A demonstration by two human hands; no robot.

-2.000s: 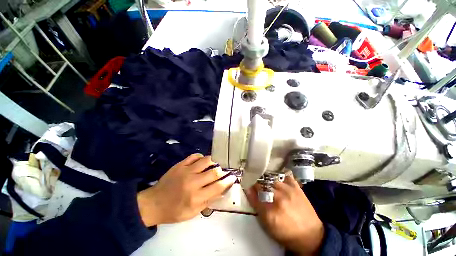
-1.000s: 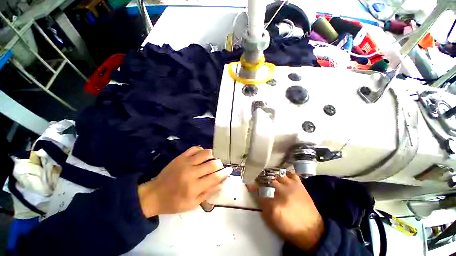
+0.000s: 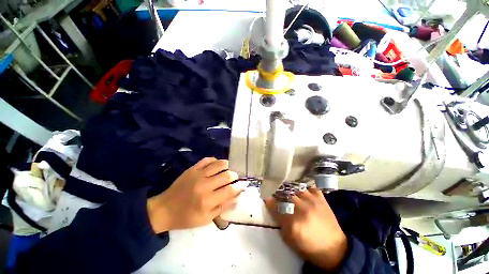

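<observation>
A cream-white sewing machine head stands over the white table. My left hand lies left of the needle area, fingers bent and fingertips close to the metal needle plate. My right hand is right of the needle area, its fingertips partly hidden behind the tension parts. Any fabric under the fingertips is too small or hidden to tell. A large crumpled navy fabric heap lies left of and behind the head. More navy fabric is bunched right of my right hand, under the arm.
Black scissor handles and a yellow-and-black tool lie at the lower right. A whitish bundle is at the left table end. A red crate stands beyond the heap. Coloured thread cones are behind the machine.
My left hand has drawn slightly back from the needle compared with two seconds ago. My right hand stays in nearly the same place. The fabric heap looks unchanged.
</observation>
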